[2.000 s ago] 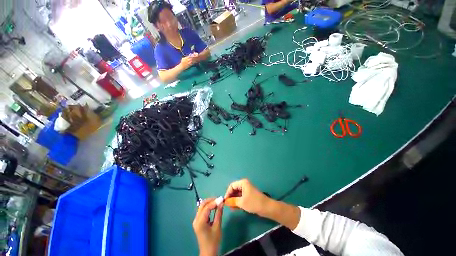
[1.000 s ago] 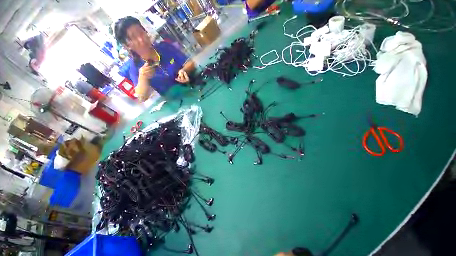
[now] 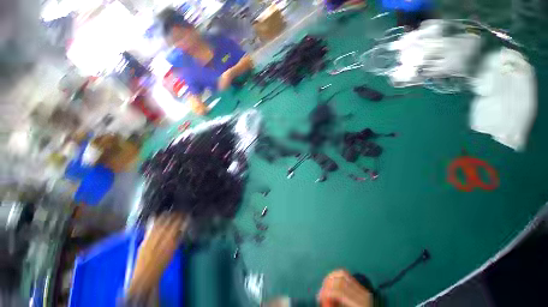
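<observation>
The picture is blurred. My left hand (image 3: 157,249) reaches over the tote to the near edge of a large heap of black cables (image 3: 195,171). Its fingertips blur into the heap, so its grip is unclear. My right hand (image 3: 345,291) is at the bottom edge, partly cut off, with an orange patch at its fingers. A black cable (image 3: 401,273) runs right from a dark bundle beside this hand, its plug resting toward the table's near edge. Whether the hand grips the bundle cannot be told. A blurred whitish patch (image 3: 253,286) lies left of it.
A blue tote (image 3: 102,270) stands at lower left. Loose black cable bundles (image 3: 360,144) lie mid-table. Red-orange scissors (image 3: 473,174), white cloth (image 3: 505,99) and white cables (image 3: 420,54) are at right. A person (image 3: 207,63) sits across the green table, near another black cable pile (image 3: 297,60).
My left hand, out of view one second ago and beside my right hand before that, is now at the heap. More of my right hand shows than one second ago. The camera view has shifted.
</observation>
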